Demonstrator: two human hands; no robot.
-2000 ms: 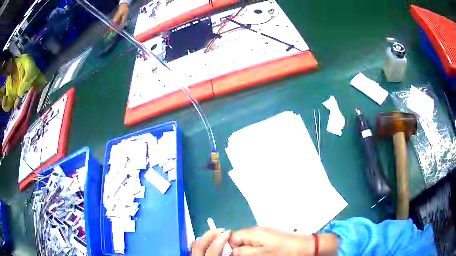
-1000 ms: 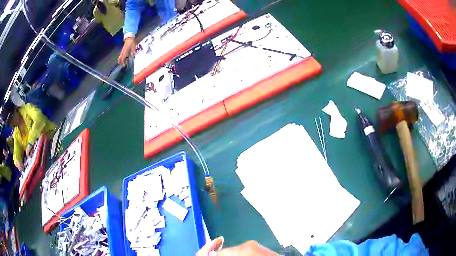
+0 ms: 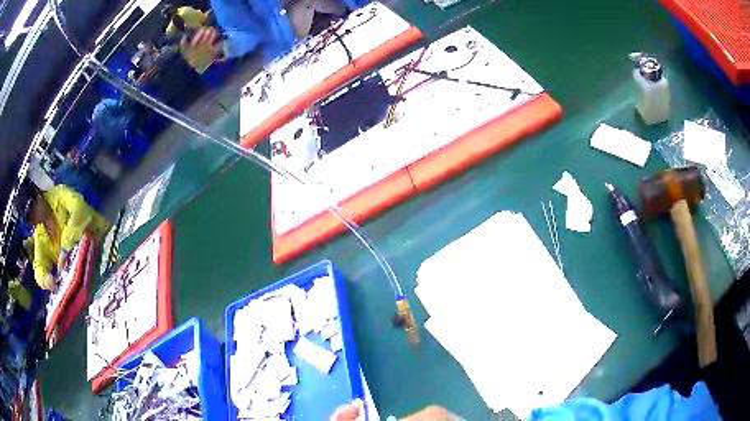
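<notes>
Only a fingertip of my left hand (image 3: pixel 349 411) shows at the bottom edge, right of the blue tray. The back of my right hand (image 3: pixel 429 414) is cut off by the same edge, with a blue sleeve to its right. Whatever the hands hold is out of the picture. The blue shallow tray (image 3: pixel 349 345) holds loose small white rectangular pieces (image 3: pixel 314 354). Left of it, the blue bin (image 3: pixel 211 370) is heaped with white-and-dark units (image 3: pixel 156 395). A white sheet stack (image 3: pixel 510 304) lies right of centre.
A brass nozzle (image 3: pixel 407 319) on clear tubing lies between tray and sheets. At right are thin rods (image 3: pixel 553 234), white scraps (image 3: pixel 576 201), a black pen-shaped tool (image 3: pixel 645 259), a hammer (image 3: pixel 695 271), and a small bottle (image 3: pixel 652 90). Orange-edged panels (image 3: pixel 411 177) and people are behind.
The view has shifted, so bench things sit lower and further right. My hands, which showed fingers around a small white piece, have mostly dropped out of the picture. Another person's hand has lifted at the back.
</notes>
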